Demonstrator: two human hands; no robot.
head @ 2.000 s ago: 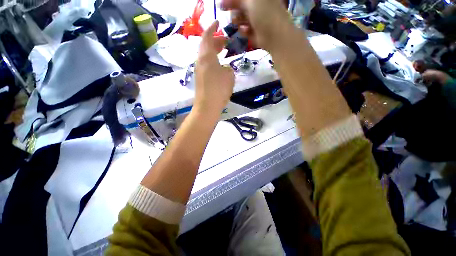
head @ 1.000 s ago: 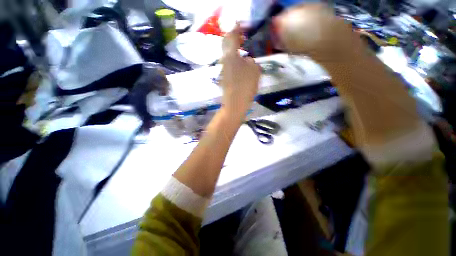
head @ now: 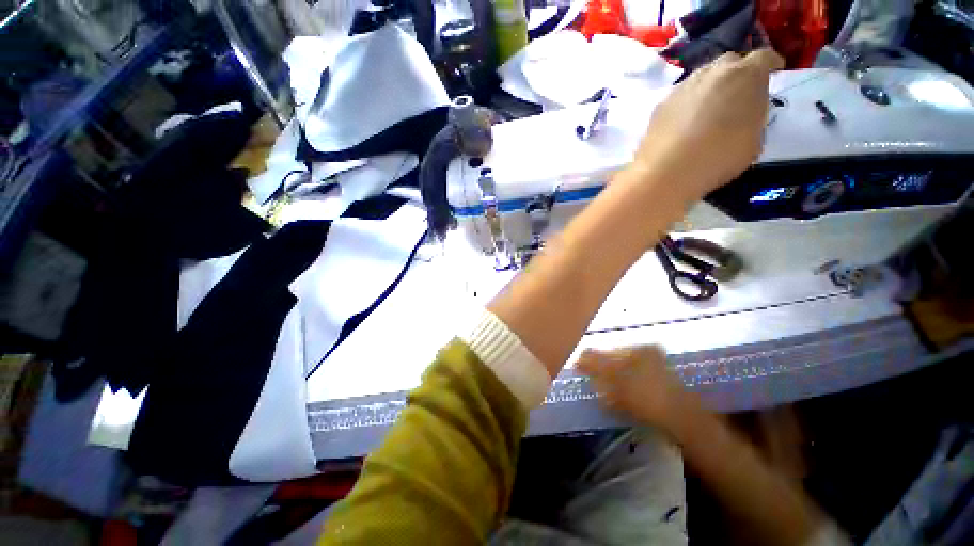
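My left hand (head: 710,126) is raised over the white sewing machine head (head: 566,155). Its curled fingers meet the lower edge of a dark cloth piece (head: 713,30); whether they grip it is hidden. My right hand (head: 632,386) is low at the table's front edge, blurred, fingers pointing left, with nothing visible in it. Black scissors (head: 692,267) lie on the table below the machine arm, right of the presser foot (head: 504,254). Black panels (head: 219,357) and pale panels (head: 358,267) lie at the table's left end.
A grey ruler strip (head: 748,366) runs along the table's front edge. Behind the machine are pale pieces (head: 582,69), red plastic (head: 796,32) and a yellow-green container (head: 511,27). A dark fringe (head: 436,181) hangs at the machine head's left end.
The view has turned left. My right hand has come down from above the machine to the table's front edge. My left hand stays raised over the machine, further right in the picture.
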